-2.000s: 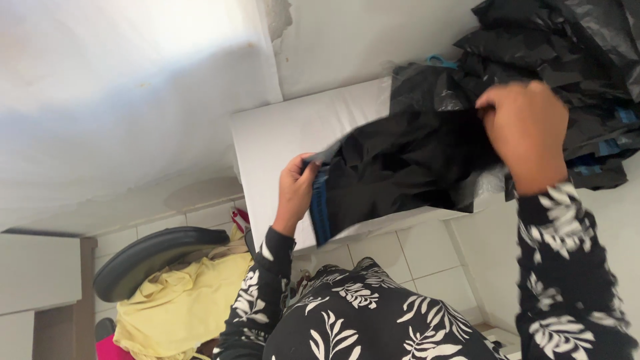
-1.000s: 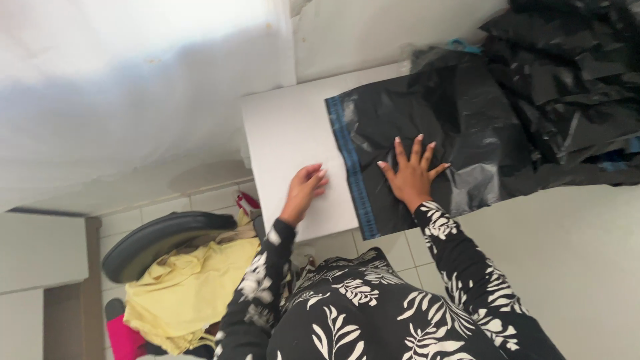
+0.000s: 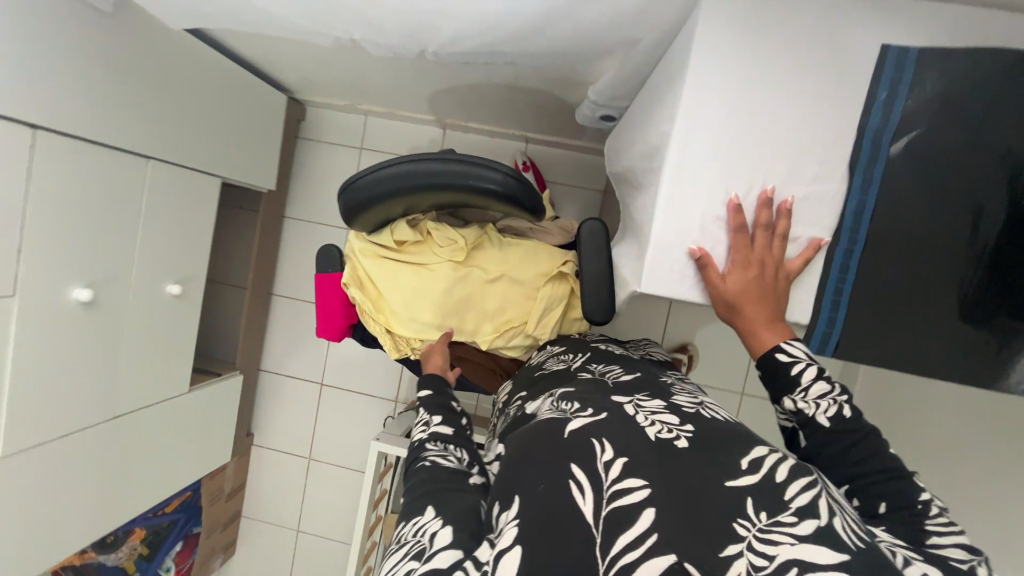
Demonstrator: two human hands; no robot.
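My right hand (image 3: 754,276) rests flat with spread fingers on the white-covered table (image 3: 720,152), just left of a black plastic bag (image 3: 952,224). A blue strip runs along the bag's near end, and the bag lies flat, running out of view at the right. My left hand (image 3: 440,359) is at the lower edge of a yellow garment (image 3: 472,280), which lies on top of other clothes on a black office chair (image 3: 440,186). Its fingers touch or nearly touch the cloth; whether they pinch it, I cannot tell. Brown fabric (image 3: 484,366) shows beneath the yellow garment.
The chair's black armrest (image 3: 596,272) stands beside the table corner. A bright pink cloth (image 3: 334,306) hangs at the other armrest. White cabinets (image 3: 96,240) with round knobs are at the left. A white slatted rack (image 3: 376,504) and a cardboard box (image 3: 220,500) stand lower down.
The view has swung left toward the chair. My left hand has gone from the table to the clothes on the chair. My right hand has moved off the black bag onto the white surface.
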